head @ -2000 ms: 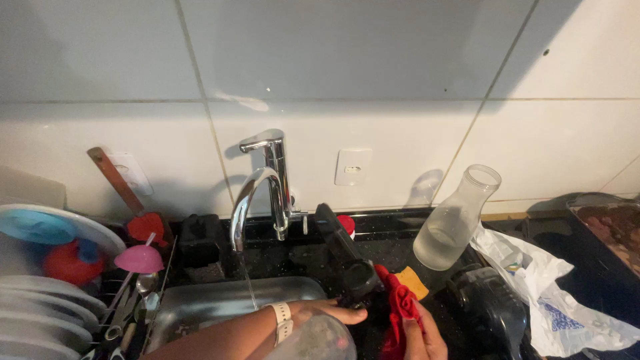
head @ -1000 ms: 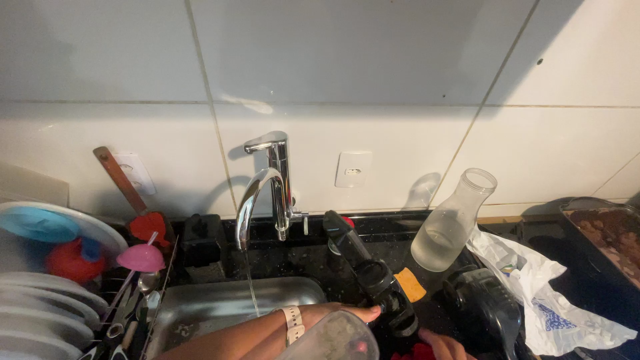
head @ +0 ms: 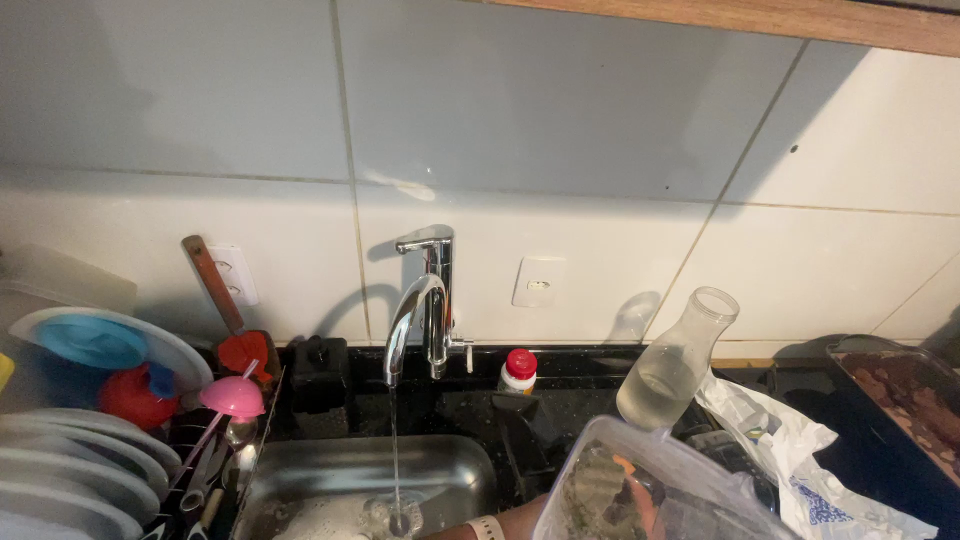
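Note:
At the bottom edge, my left wrist wears a pale band; my left hand (head: 531,516) is mostly hidden behind a clear plastic container (head: 574,480), so its grip is unclear. An orange patch and a skin-toned shape show blurrily through the container's wall. My right hand cannot be made out. Water runs from the chrome faucet (head: 409,322) into the steel sink (head: 465,450), where there is foam. A black plastic appliance part (head: 521,431) lies on the counter right of the sink. A white bottle with a red cap (head: 520,371) stands behind it.
Plates (head: 82,472), a pink strainer (head: 234,396) and cutlery crowd the rack at left. A glass carafe (head: 660,375) holding cloudy liquid, a white plastic bag (head: 795,457) and a glass baking dish (head: 900,397) stand at right. A wooden shelf edge (head: 720,22) crosses the top right.
The clear container has moved right and up, over the counter. The black part is out of my hands and lies on the counter. The red cloth seen earlier by my right hand is out of view.

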